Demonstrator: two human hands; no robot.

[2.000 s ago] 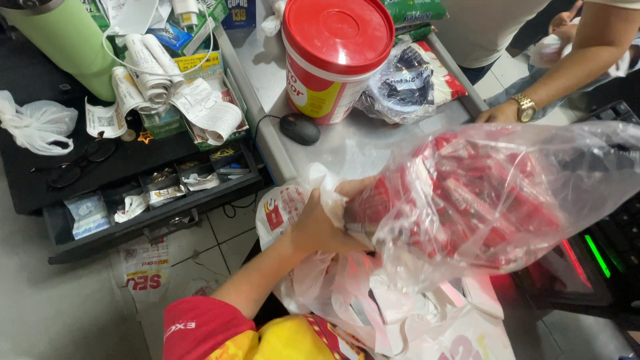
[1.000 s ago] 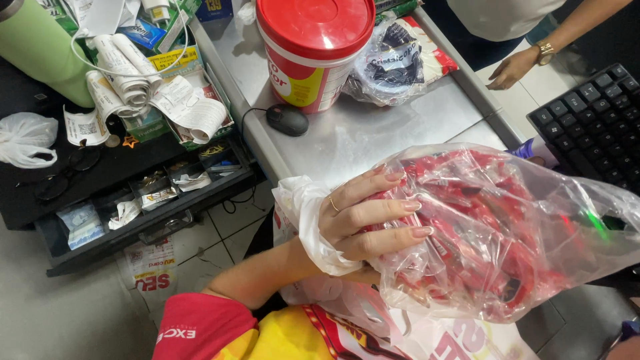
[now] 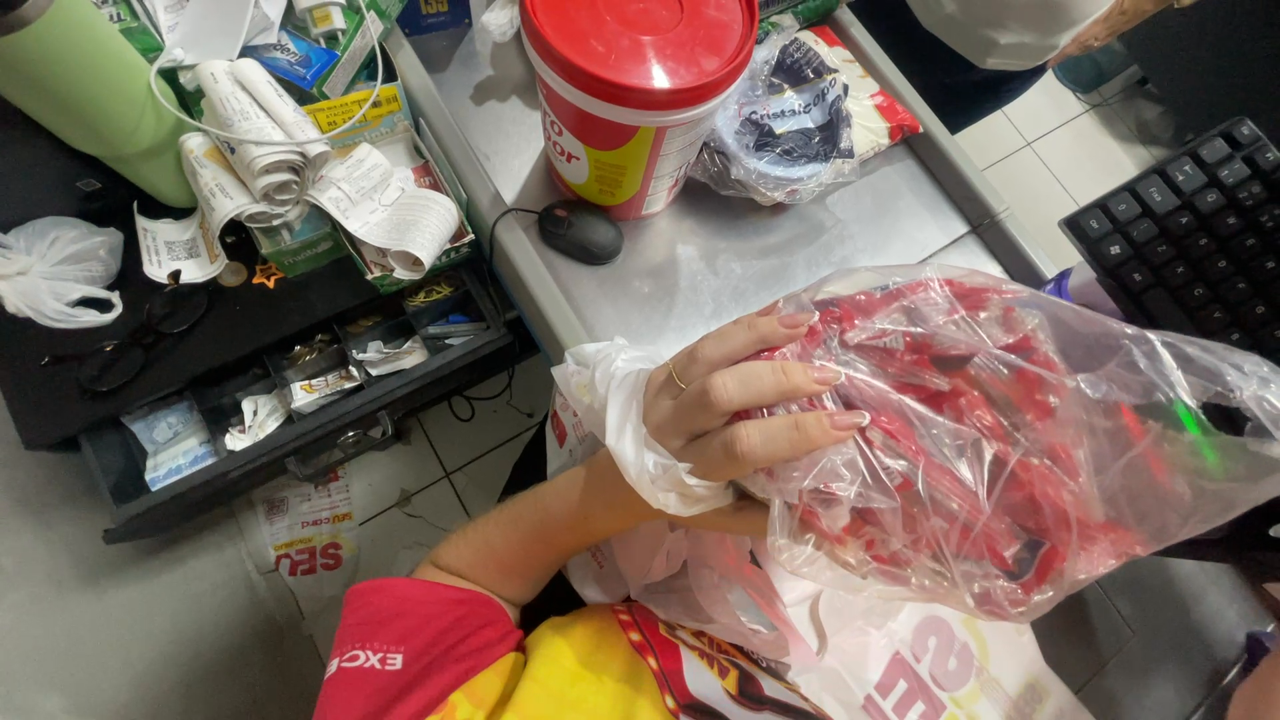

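Note:
My left hand (image 3: 745, 400) grips the near side of a clear plastic bag (image 3: 960, 440) filled with red-wrapped items. Its fingers, one with a thin ring, are spread over the top of the bag; the thumb is hidden. White plastic film (image 3: 625, 425) is bunched around the back of the hand and wrist. Below hangs a white carrier bag with printing (image 3: 930, 650). A red-lidded bucket (image 3: 640, 110) and a clear-wrapped pack (image 3: 790, 120) stand beyond on the metal counter. My right hand cannot be made out; whose skin shows at the lower right corner is unclear.
A black mouse (image 3: 580, 232) lies beside the bucket. At left are an open drawer with compartments (image 3: 300, 400), rolled receipts (image 3: 250, 130), eyeglasses (image 3: 130, 340) and a green bottle (image 3: 100, 100). A black keyboard (image 3: 1190, 220) is at right; another person (image 3: 1010, 25) stands behind the counter.
Two seconds ago my left hand was lower against the bag's end; its fingers now lie over the top. The other person's hand with the gold watch has left the view.

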